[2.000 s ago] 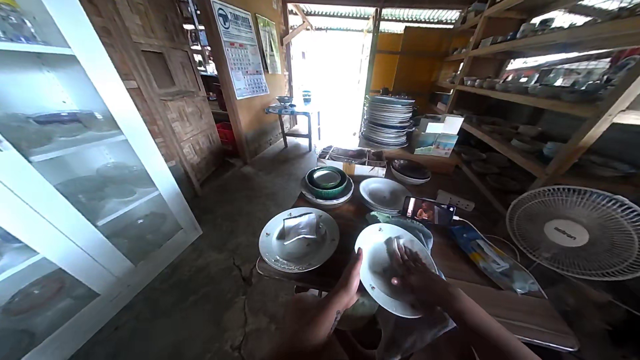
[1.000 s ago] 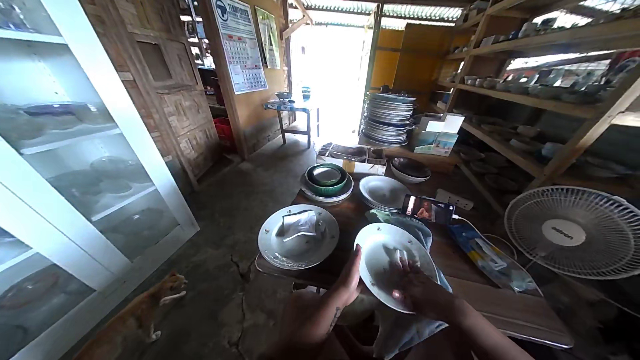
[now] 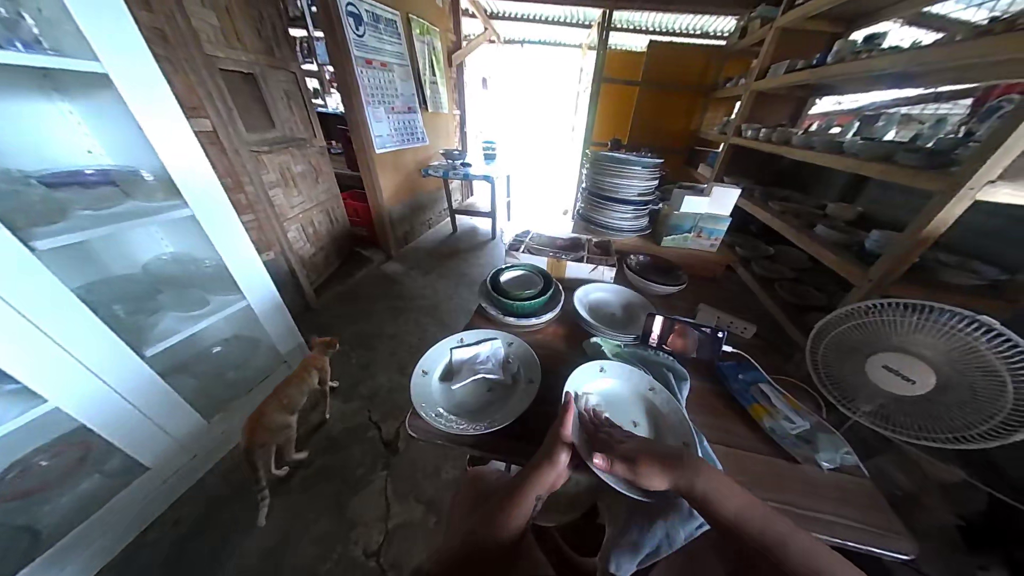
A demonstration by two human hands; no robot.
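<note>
A white plate with small printed motifs is tilted over the table's near edge. My left hand grips its left rim, the fingers partly hidden behind it. My right hand lies with its fingers against the plate's face; whether anything is under them is hidden. A grey-blue cloth hangs below and behind the plate. Left of it, another white plate holds a crumpled white cloth or wrapper. Behind stand green bowls on plates and a stack of white plates.
A lit phone leans near a power strip. At right is a fan. Tall plate stacks and a box stand behind. An orange cat is on the floor by a glass cabinet.
The orange cat has come farther into view beside the cabinet; two seconds ago it was not visible. My right hand has shifted lower on the plate, while my left hand stays at its rim.
</note>
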